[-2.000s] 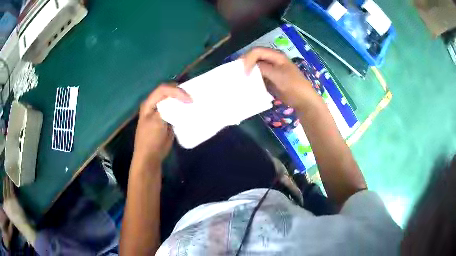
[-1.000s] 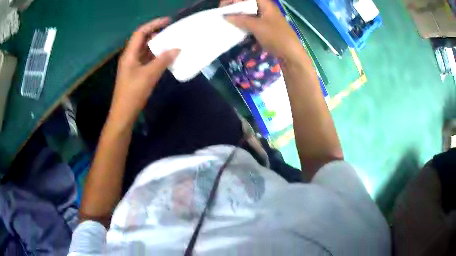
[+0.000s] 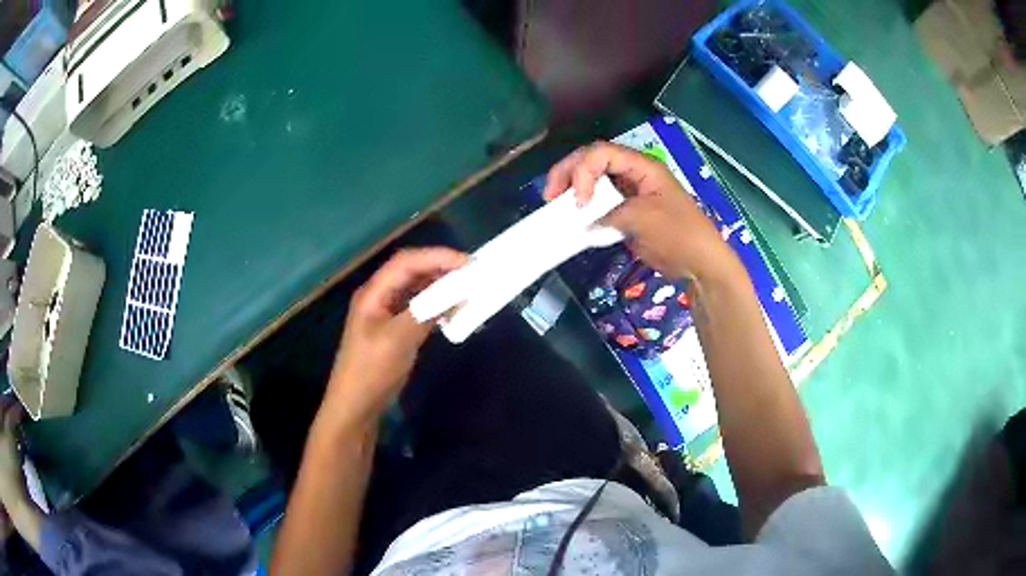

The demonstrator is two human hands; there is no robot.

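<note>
A white tissue (image 3: 518, 261), folded into a narrow strip, is held between my two hands above my lap. My left hand (image 3: 394, 309) is bare and grips the tissue's lower left end between thumb and fingers. My right hand (image 3: 641, 208) is bare and grips its upper right end. The patterned dark pouch (image 3: 639, 306) lies on the printed carton (image 3: 689, 388), below my right forearm and partly hidden by it. A small white packet (image 3: 545, 307) shows just under the tissue.
The green bench (image 3: 326, 124) holds a cream housing shell (image 3: 51, 321), a foam pad sheet (image 3: 158, 284), a pile of small white pieces (image 3: 72, 180) and a closed cream housing (image 3: 146, 62). A blue parts bin (image 3: 804, 101) is at upper right. Another person's arm (image 3: 17, 484) is at lower left.
The tissue has gone from a wide sheet to a narrow folded strip, still held in both hands. The view dipped toward my lap, then returned to show more of the bench and bin.
</note>
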